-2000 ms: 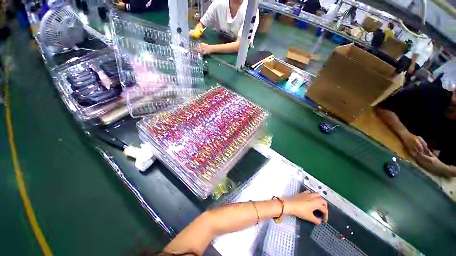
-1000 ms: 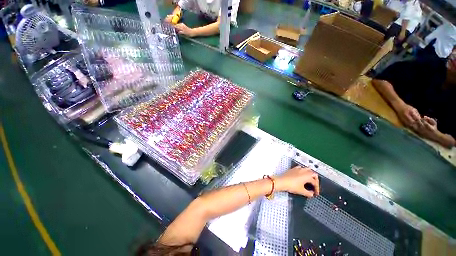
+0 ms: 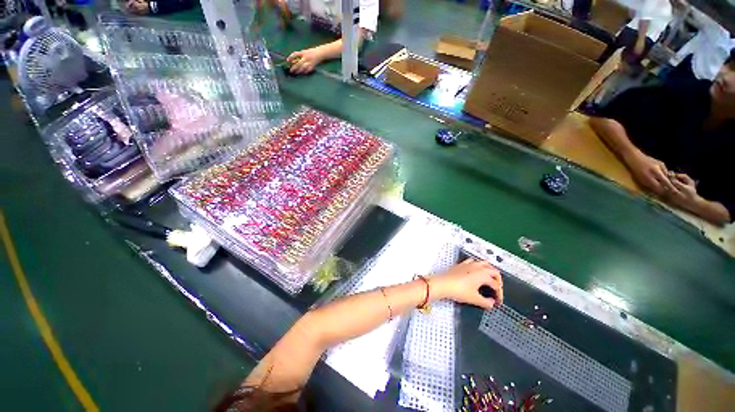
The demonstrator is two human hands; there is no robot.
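My left hand [image 3: 475,285] reaches across the bench with bent fingers, at the upper left end of a grey perforated plate [image 3: 556,358]; a small dark thing shows at its fingertips, and I cannot tell if it is held. Several small wired components [image 3: 535,316] lie at the plate's far edge. A loose pile of red-wired components [image 3: 500,396] is at the bottom edge. Whitish perforated sheets [image 3: 431,362] lie under and beside my forearm. My right hand is not in view.
A stack of filled trays [image 3: 286,193] is at left centre, with an upright clear tray [image 3: 189,96] and a fan [image 3: 52,64] behind. A green conveyor [image 3: 483,189] runs beyond the bench. A cardboard box [image 3: 528,76] and a person's hands [image 3: 669,181] are at right.
The view has shifted, so the trays sit further left and the component pile has come into view. My left hand stays at the perforated plate's end. The far person's hand has changed position.
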